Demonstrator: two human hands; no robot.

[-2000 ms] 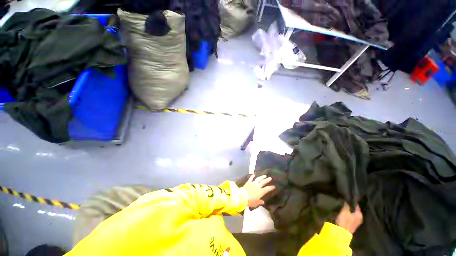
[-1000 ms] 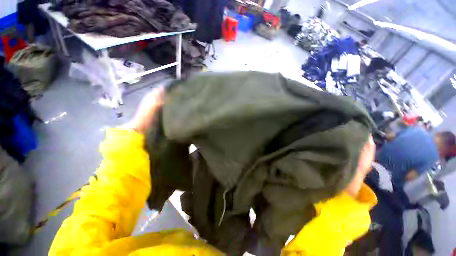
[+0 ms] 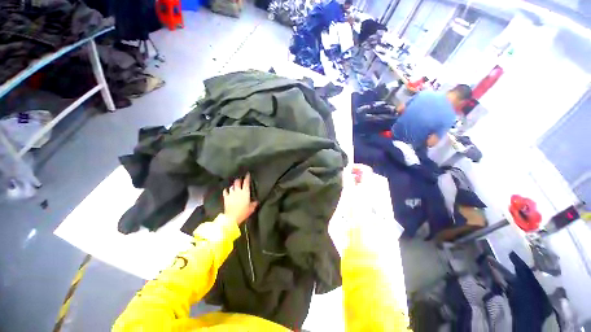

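Note:
A pile of dark green garments [image 3: 278, 142] lies across the white table [image 3: 104, 227], its cloth hanging past my lap side. A thin pale zip line [image 3: 249, 253] shows on the cloth near me. My left hand [image 3: 238, 201] rests on top of the green cloth at the middle, fingers spread, holding nothing. My right sleeve reaches forward over the table to the right of the pile. My right hand [image 3: 352, 204] is washed out by glare, so its fingers and anything in them cannot be made out.
A person in a blue top [image 3: 424, 117] is bent over work beyond the table at the right. Navy garments [image 3: 395, 162] lie beside the table's right edge. Striped-lining garments [image 3: 479, 298] are heaped lower right. A white table with brown plaid garments [image 3: 39, 32] stands upper left.
The green garment that both hands held up in the air now lies on the white table. My left hand has let go and lies on it. My right arm has moved forward. The view has turned right.

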